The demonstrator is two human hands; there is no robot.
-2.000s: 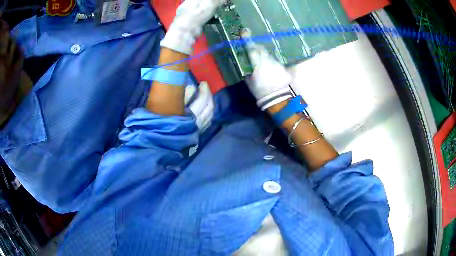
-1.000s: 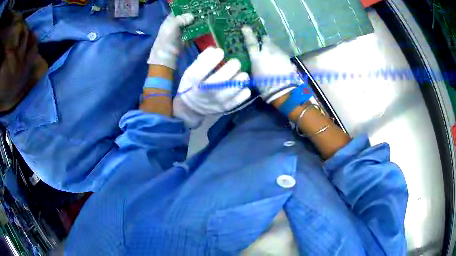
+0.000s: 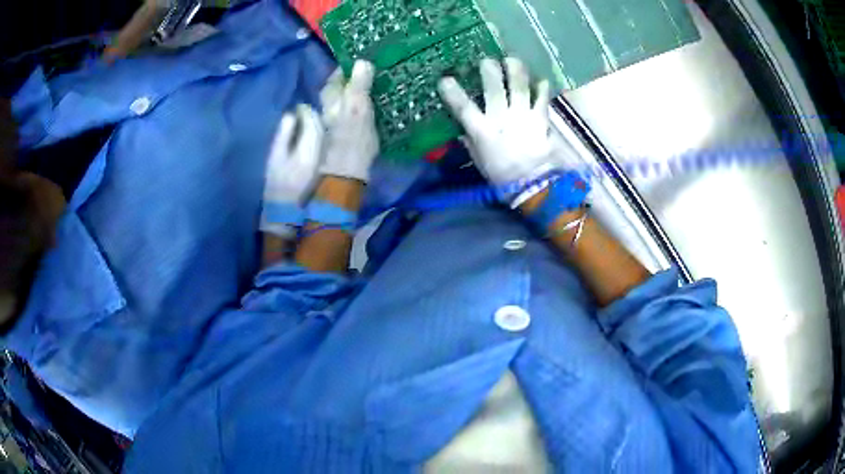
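Note:
A green circuit board panel (image 3: pixel 417 57) with many small chips and a seam across it lies at the top centre. My left hand (image 3: pixel 350 125), in a white glove, holds the panel's left edge with its fingertips. My right hand (image 3: pixel 508 120), also gloved, has its fingers spread, with thumb and fingertips on the panel's right side. Its fingers hold nothing between them. A dull green slotted pad (image 3: pixel 593 42) with pale lines lies to the right of the panel, partly under it or beside it; I cannot tell which.
Another white-gloved hand (image 3: pixel 295 167) with a light blue band is just left of my left hand. A person in a blue coat (image 3: pixel 176 213) stands close at the left. A shiny metal surface (image 3: pixel 713 213) and dark rail run along the right. A blurred blue cord crosses the view.
The panel now lies flatter and shows more fully. My left hand has moved right and down along its edge. The third gloved hand has moved left, off the panel. My right fingers have spread.

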